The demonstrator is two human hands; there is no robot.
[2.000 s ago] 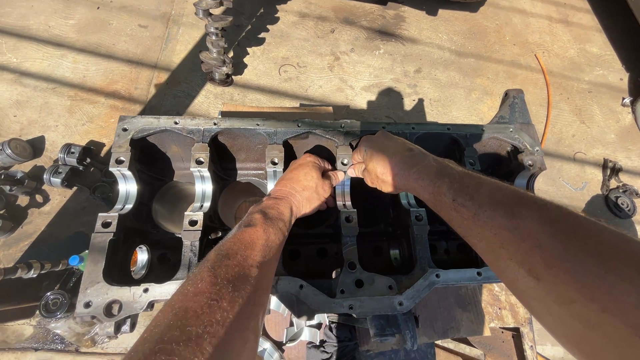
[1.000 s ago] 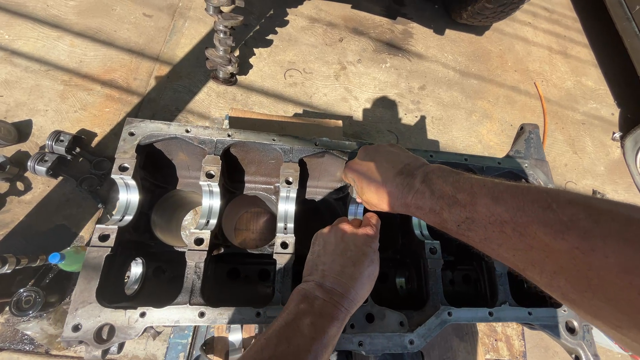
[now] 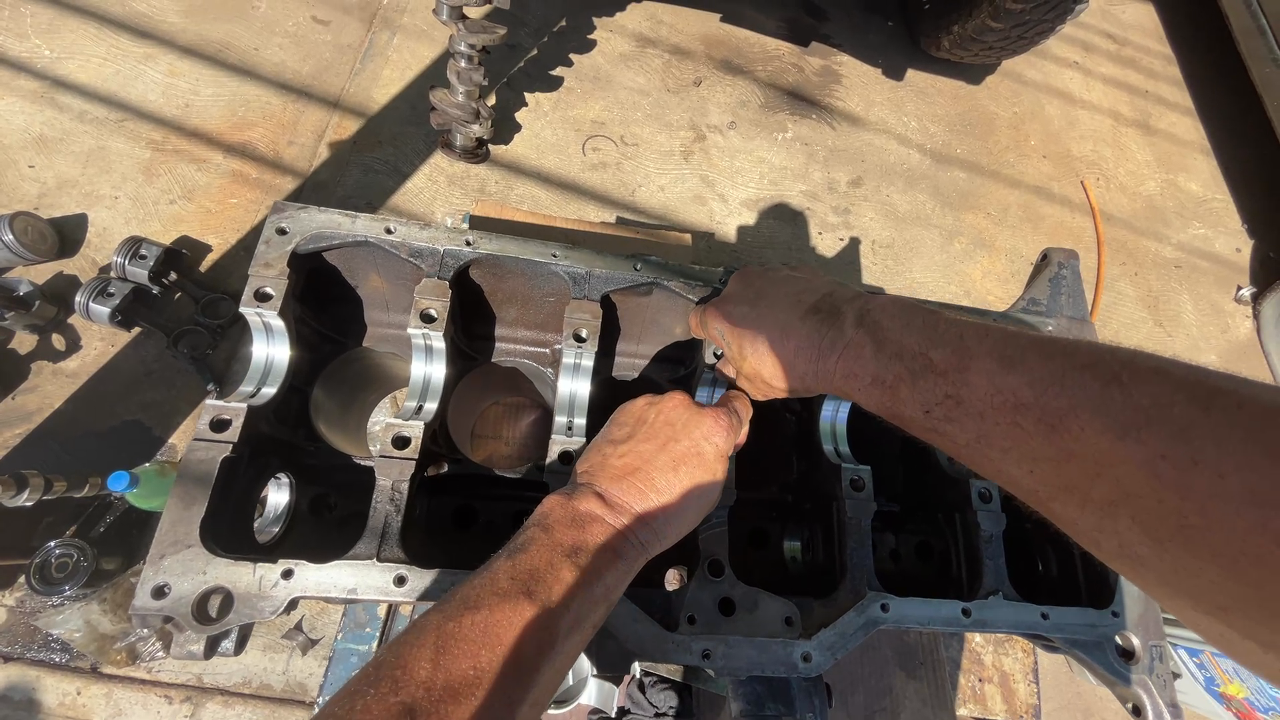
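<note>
An engine block (image 3: 420, 580) lies with its crankcase side up, and shiny main bearing shells sit in several of its saddles, among them one at the left end (image 3: 265, 357) and one in the third saddle (image 3: 574, 390). Both of my hands are at the middle saddle, where a bearing shell (image 3: 711, 386) shows between them. My left hand (image 3: 665, 460) has its thumb and fingers at the lower end of that shell. At its upper end is my right hand (image 3: 780, 330), fingers bent down. The fingertips are partly hidden, so their grip on the shell cannot be made out.
A crankshaft (image 3: 465, 85) stands on the concrete beyond the block. Pistons with connecting rods (image 3: 150, 265) lie at the left, near a green bottle with a blue cap (image 3: 150, 486). A tire (image 3: 995, 25) is at the top right; an orange hose or cable (image 3: 1096, 250) lies at the right.
Both hands stay at the middle saddle. My left hand has shifted from beside the right hand to below it, around the shell. The view has moved noticeably.
</note>
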